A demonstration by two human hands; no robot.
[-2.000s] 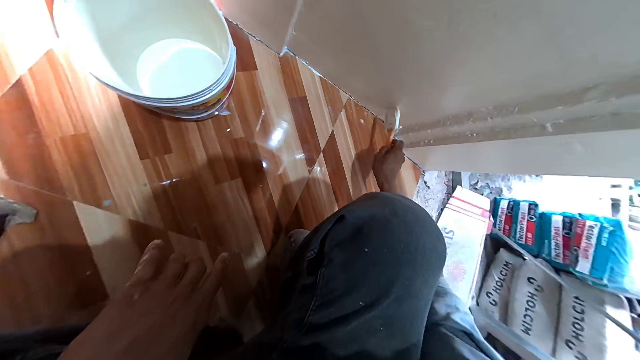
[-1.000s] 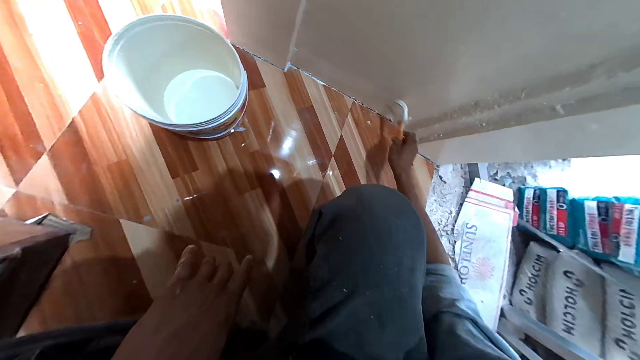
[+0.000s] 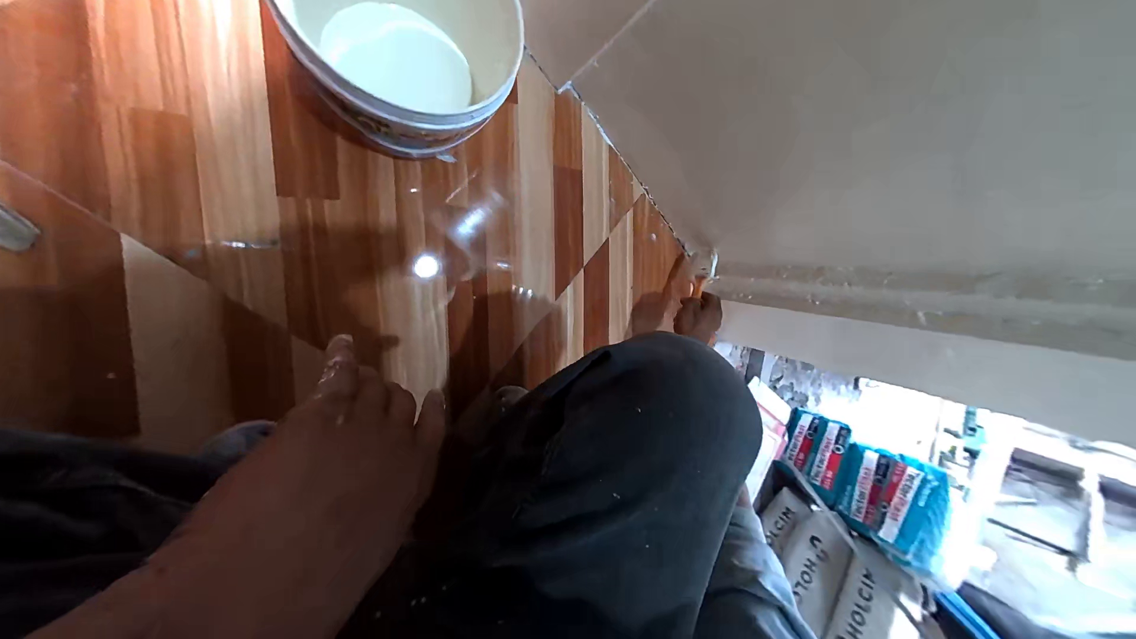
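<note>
My right hand [image 3: 698, 317], partly hidden behind my knee, grips the orange handle of a small tool with a whitish head [image 3: 704, 264], perhaps a brush or putty knife. That head sits low at the corner of the grey wall panel [image 3: 843, 160], where it meets the wood-patterned floor tiles [image 3: 524, 204]. Nothing is in my left hand [image 3: 355, 426], which hovers palm down above the floor with fingers apart and pale smears on one finger. A white plastic bucket [image 3: 497, 53] with white liquid in its bottom stands on the tiles, beyond my left hand and close to the wall.
At the lower right lie Holcim cement bags [image 3: 812, 564], teal plastic-wrapped packs [image 3: 896, 501] and a white carton [image 3: 768, 430] beyond the panel's edge. My bent knee [image 3: 648, 426] fills the lower middle. A greyish object [image 3: 16, 229] shows at the left edge.
My right hand stays low at the wall corner with its tool. The view has shifted, and the dark object at the left a second ago has mostly left it.
</note>
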